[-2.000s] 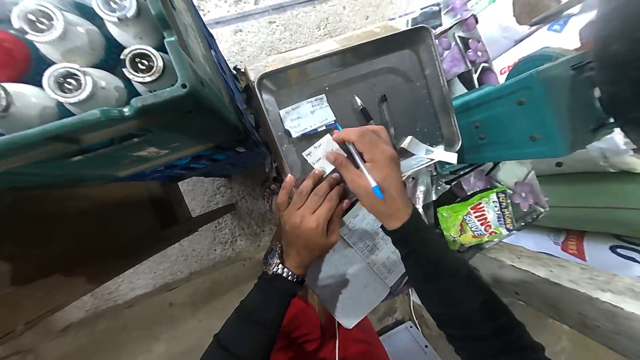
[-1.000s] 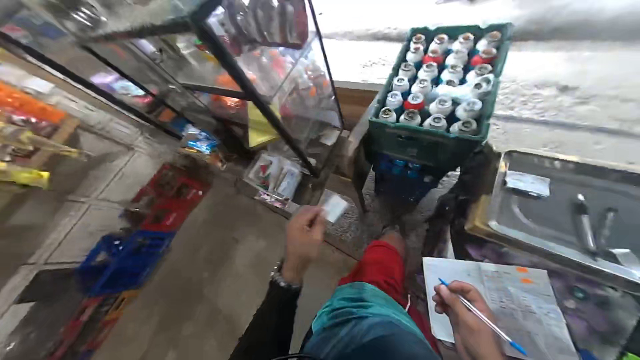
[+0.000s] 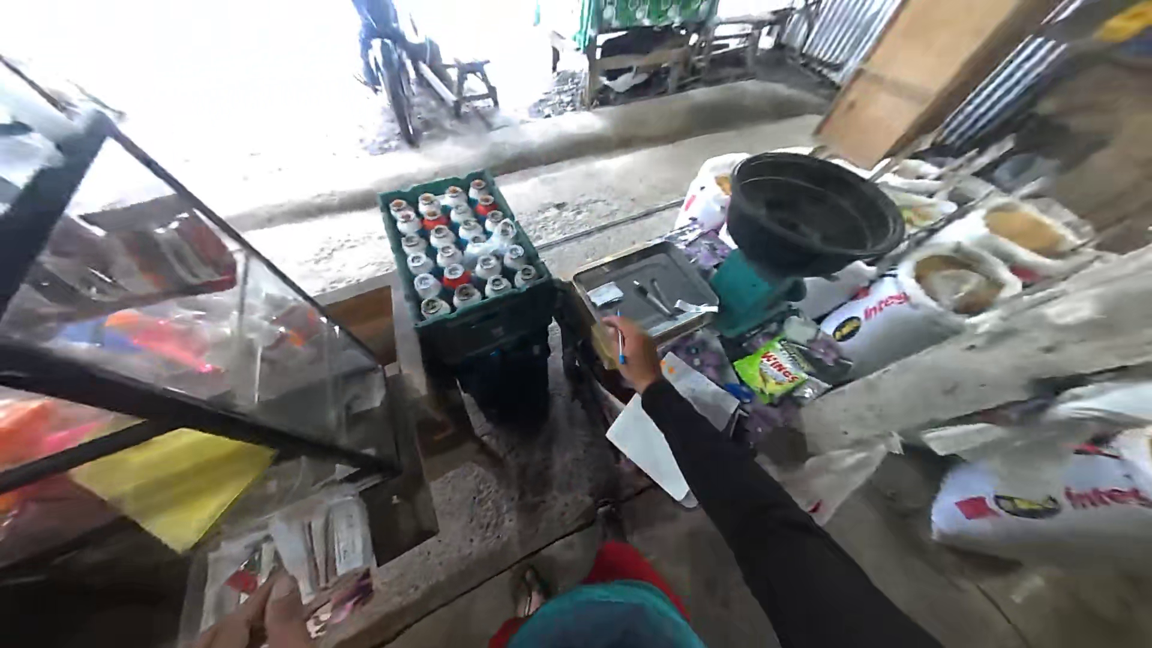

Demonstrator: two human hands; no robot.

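Observation:
My right hand [image 3: 635,352] holds a blue-and-white pen [image 3: 621,342] at the near edge of a metal tray [image 3: 589,317]. A small paper slip [image 3: 605,294] and slender dark items lie in the tray. Just below this hand is an open notebook [image 3: 650,445] with pages. At the lower left, my left hand [image 3: 270,616] is over a clear box of papers [image 3: 315,549] under the glass case; whether it grips anything cannot be made out.
A green crate [image 3: 477,319] of capped bottles stands left of the tray. A black basin [image 3: 814,216], a green Wings detergent packet [image 3: 771,371] and open white sacks [image 3: 877,319] are on the right. A glass display case [image 3: 207,432] fills the left side, with a yellow sheet [image 3: 175,481] inside.
The view has swung up and outward. My left hand, which held a small white paper a second ago, is now at the box of papers. My right hand has moved from the notebook to the tray's edge.

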